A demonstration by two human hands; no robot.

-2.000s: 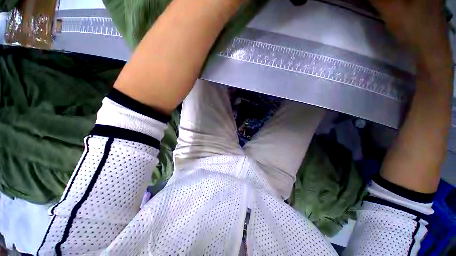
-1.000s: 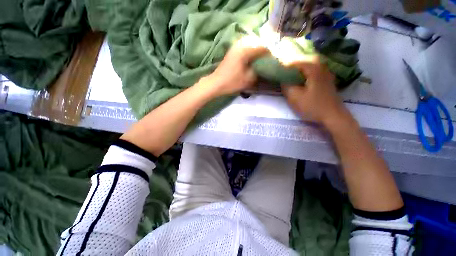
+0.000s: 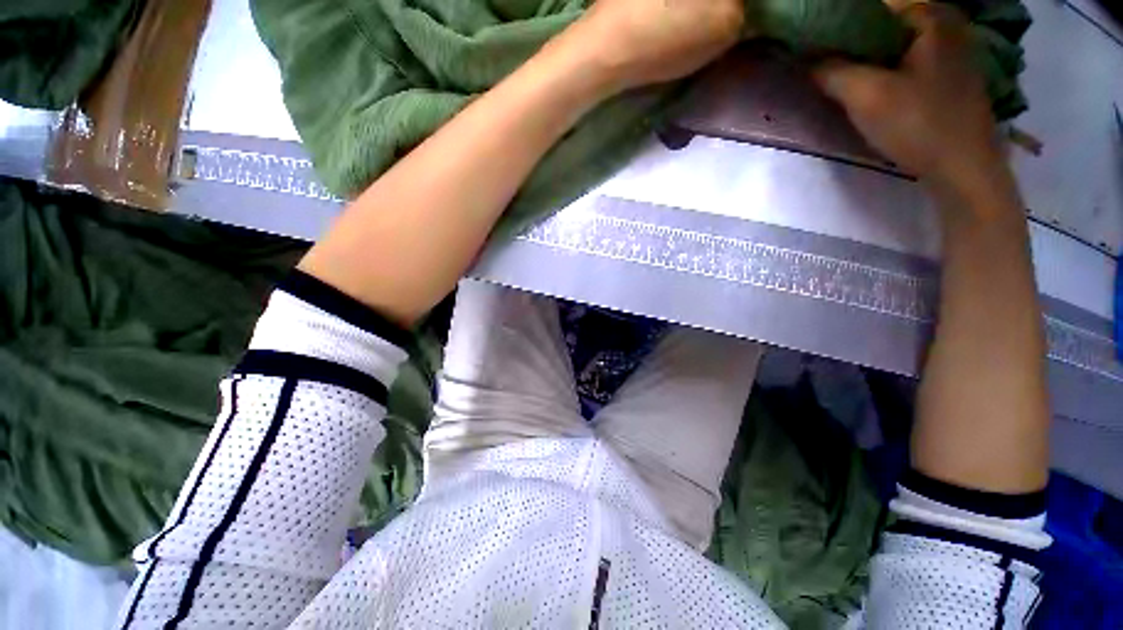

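The green garment piece (image 3: 406,86) lies loosely wrinkled on the white machine table (image 3: 739,166), and part of it hangs over the front edge. My left hand (image 3: 671,37) is at the top of the picture, its fingers closed on the green cloth. My right hand (image 3: 917,105) holds the same cloth from the right, with a folded part stretched between the two hands. The needle and presser foot are out of the picture above.
A printed measuring scale (image 3: 739,265) runs along the table's front edge. Brown packing tape (image 3: 129,99) is at left. A dark green bundle (image 3: 49,49) sits at the upper left. A large green heap (image 3: 148,369) lies below the table edge. More green cloth (image 3: 788,517) hangs beside my right leg.
One second ago the view showed the lit needle area and blue scissors; now it has tipped down and both hands sit near the top edge. Both hands still hold the green cloth.
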